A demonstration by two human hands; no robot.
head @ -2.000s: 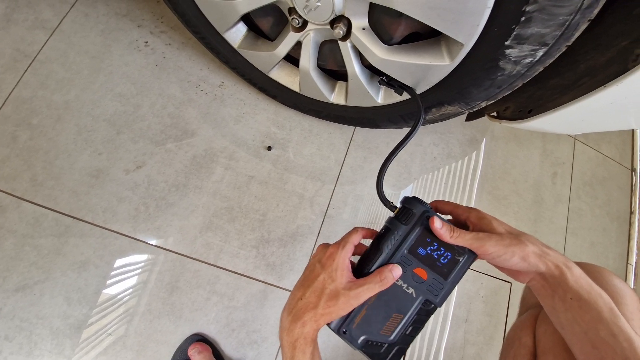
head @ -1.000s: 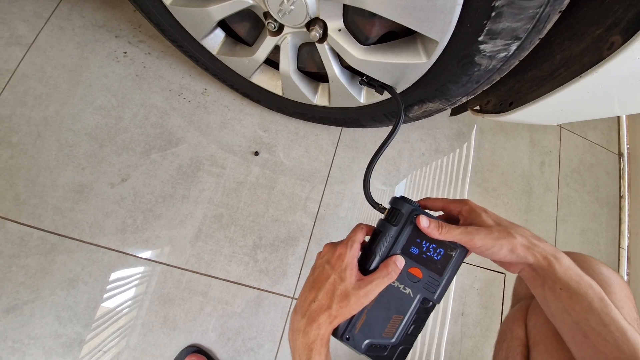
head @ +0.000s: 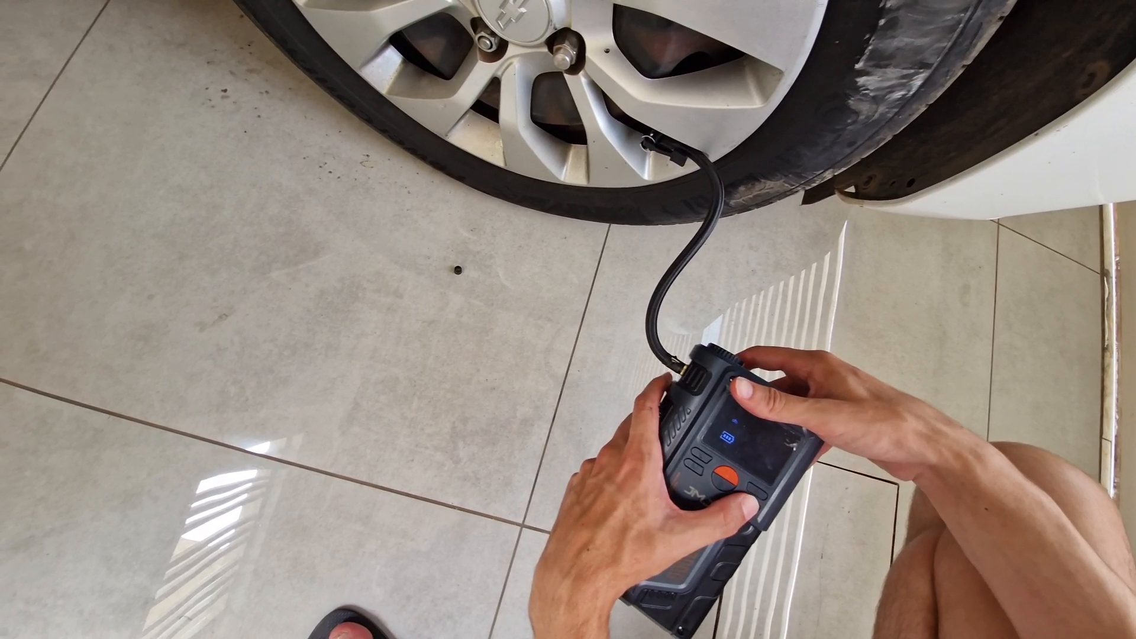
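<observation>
A black portable tire inflator (head: 710, 461) is held between both hands, tilted, its small screen facing up and showing a blue battery icon. My left hand (head: 621, 506) wraps its left side, the thumb lying by the buttons below the orange button (head: 725, 477). My right hand (head: 825, 404) grips the upper right end, thumb on the top edge of the screen. From the inflator's top end a black air hose (head: 661, 302) curves up to the wheel, where its black connector (head: 664, 148) sits at the rim of the silver alloy wheel (head: 524, 98).
The black tire (head: 568, 200) stands on a grey tiled floor (head: 355, 355). A small black cap-like piece (head: 458, 270) lies on the tiles. White bodywork (head: 1021, 160) is at the upper right. A foot in a dark sandal (head: 351, 624) shows at the bottom, and bare legs (head: 1003, 541) at the lower right.
The screen digits have changed and now only small blue icons show. My left thumb has moved down from beside the orange button toward the buttons' lower right. Both hands still hold the inflator.
</observation>
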